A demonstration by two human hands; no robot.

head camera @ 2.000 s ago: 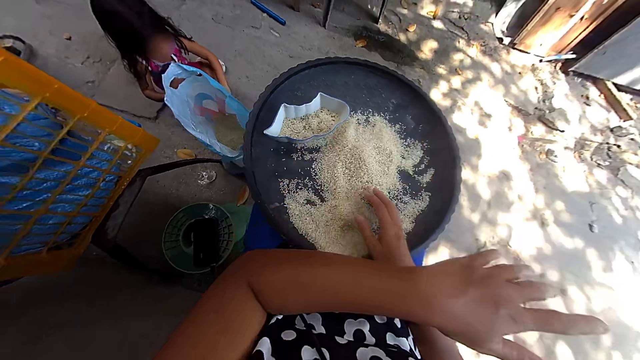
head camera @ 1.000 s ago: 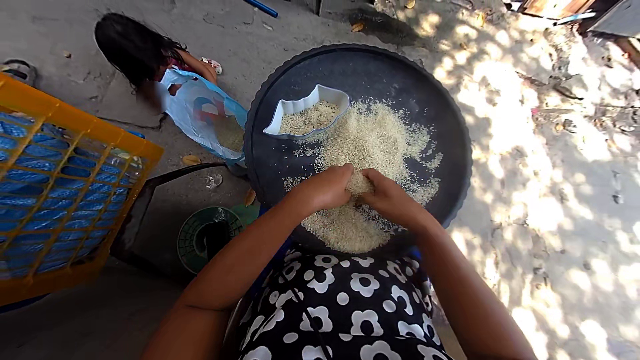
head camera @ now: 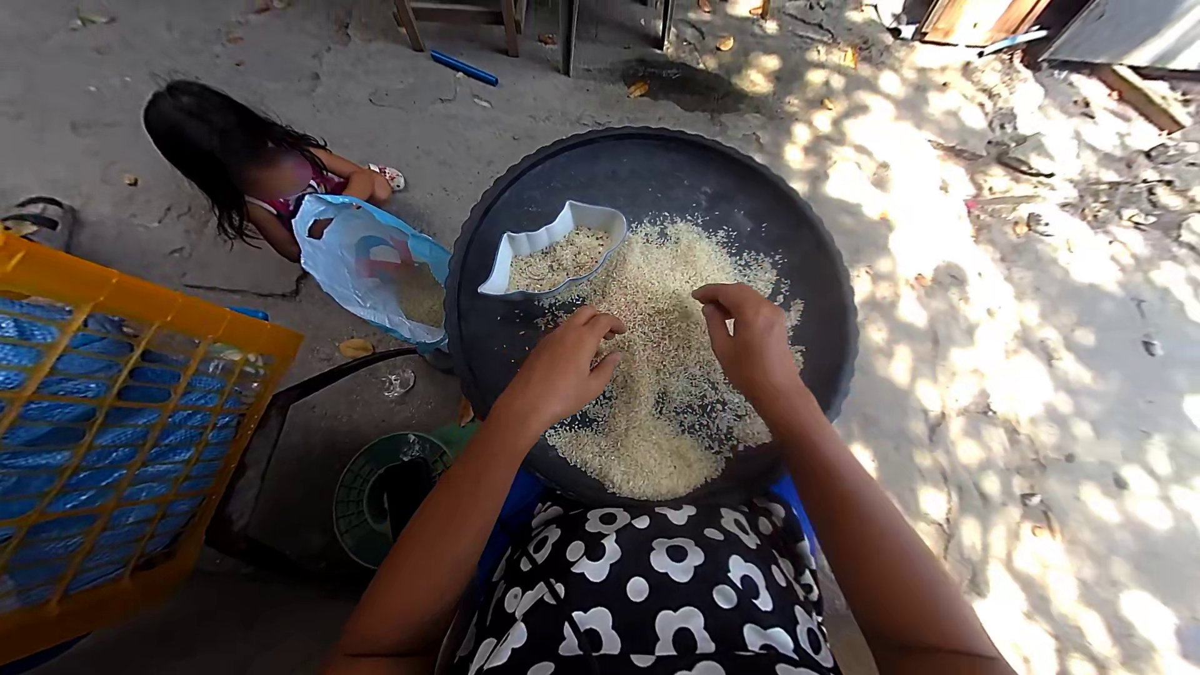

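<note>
A round black tray (head camera: 787,197) with a scalloped rim rests over my lap. Rice grains (head camera: 666,272) lie spread across its middle, with a second heap towards my body. My left hand (head camera: 565,361) is over the left edge of the rice, fingers curled and apart from the thumb. Over the right part of the rice is my right hand (head camera: 745,337), thumb and forefinger bent with a gap between them. Neither hand shows anything held. At the tray's upper left stands a white wavy-edged plastic container (head camera: 600,217) holding more grain.
Left of the tray, a person (head camera: 216,141) crouches beside a light blue plastic bag (head camera: 337,253) with grain inside. A yellow plastic crate (head camera: 141,291) holding blue material stands at the left, near a green round plastic object (head camera: 361,497). A blue tube (head camera: 464,67) lies on the ground.
My hands, together over the rice one second ago, have moved apart. Two seconds ago my right hand was stretched out beyond the tray's right side. The rice now lies more spread out.
</note>
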